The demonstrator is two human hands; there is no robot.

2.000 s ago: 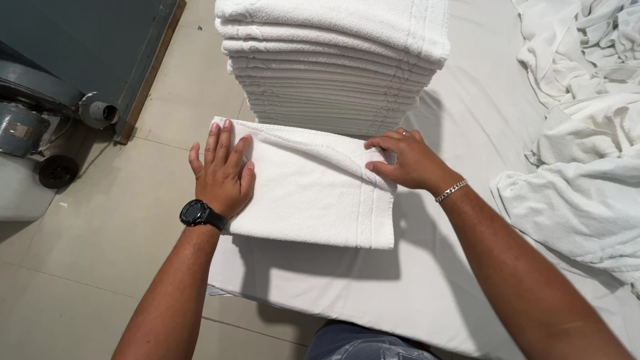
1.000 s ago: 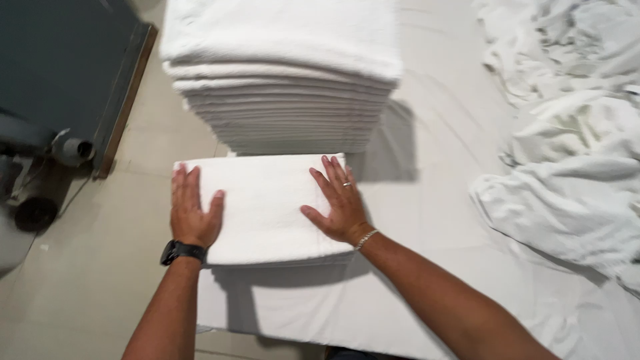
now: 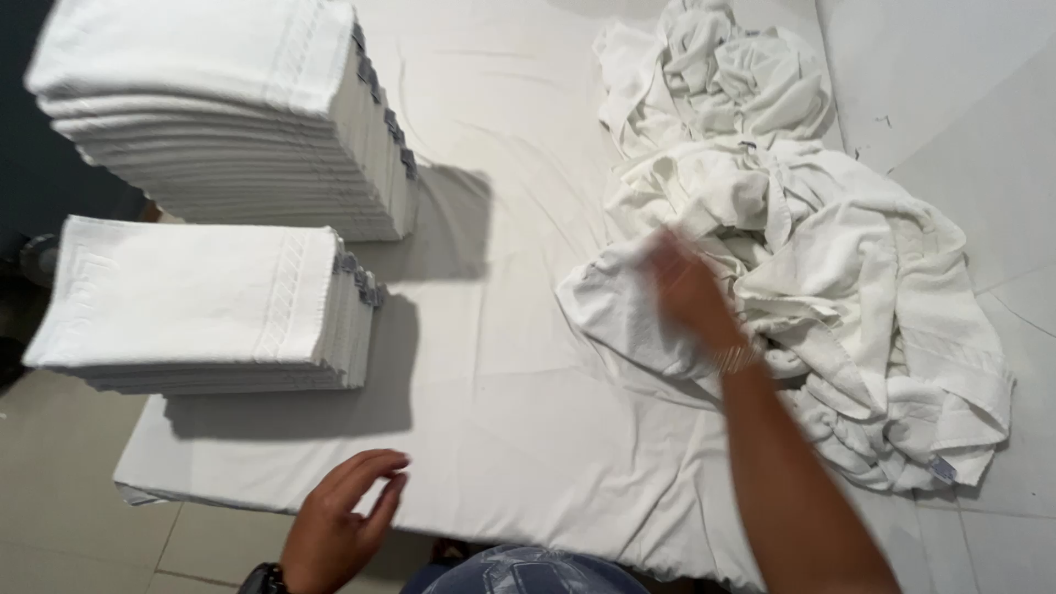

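Note:
My right hand (image 3: 681, 285), blurred, is at the left part of a heap of crumpled white towels (image 3: 833, 256); whether its fingers grip the cloth cannot be told. Over the near table edge, my left hand (image 3: 351, 511) hovers with thumb and fingers curved and a gap between them, holding nothing. A shorter stack of folded white towels (image 3: 190, 289) lies beyond it to the left. Its top towel has a woven border band, and grey tags show along the right side. Behind that rises a taller stack of folded white towels (image 3: 206, 49), also tagged.
A white sheet (image 3: 528, 429) with wrinkles covers the table, whose near edge runs just in front of my body. Tiled floor (image 3: 74, 462) lies at the lower left. Dark equipment (image 3: 37, 260), partly cut off, stands at the far left beyond the stacks.
Both hands have left the folded towel on the shorter stack. My right hand has moved right to the heap, my left hand back toward the near edge. The view has swung right.

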